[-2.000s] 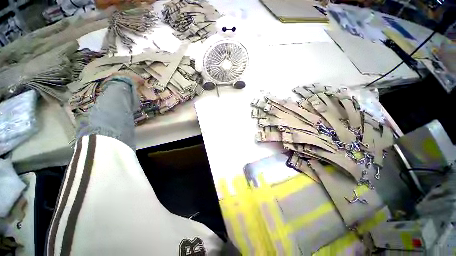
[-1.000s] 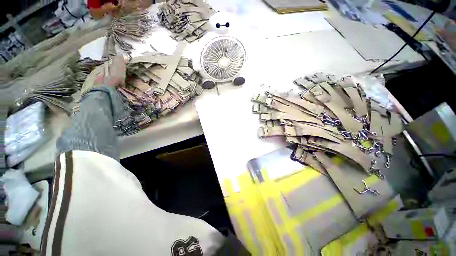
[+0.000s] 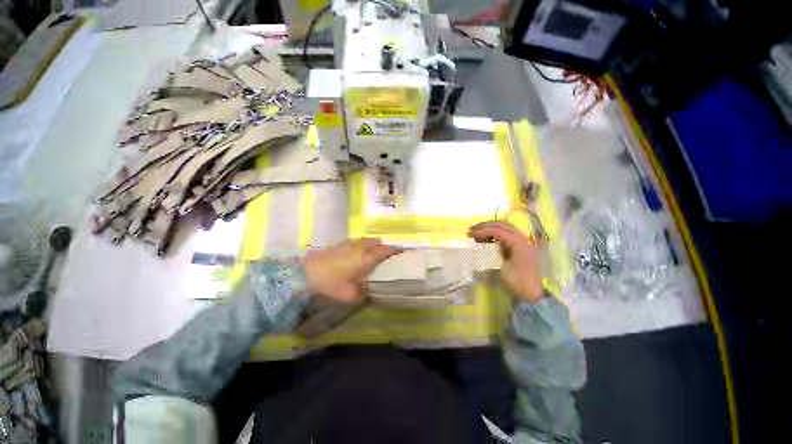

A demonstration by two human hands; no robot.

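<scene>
A bunch of beige webbing straps [image 3: 417, 276] lies flat in front of the sewing machine head [image 3: 382, 95], on the yellow-taped surface. My left hand [image 3: 341, 270] holds its left end, with fingers over the top edge. My right hand [image 3: 512, 258] holds its right end, fingers bent and slightly blurred. The presser clamp and needle area [image 3: 388, 186] is behind the bunch, apart from both hands. My palms and the undersides of the straps are hidden.
A fanned pile of finished straps [image 3: 187, 152] with silver hooks lies left of the machine. A clear bag of hooks [image 3: 608, 260] is at the right. Red thread [image 3: 590, 91] lies near the control panel [image 3: 569, 26]. A fan [image 3: 26, 260] is at the left edge.
The view has swung right from the side table to the machine. My left hand has left the side-table straps and now holds a bunch before the machine; my right hand has come into view.
</scene>
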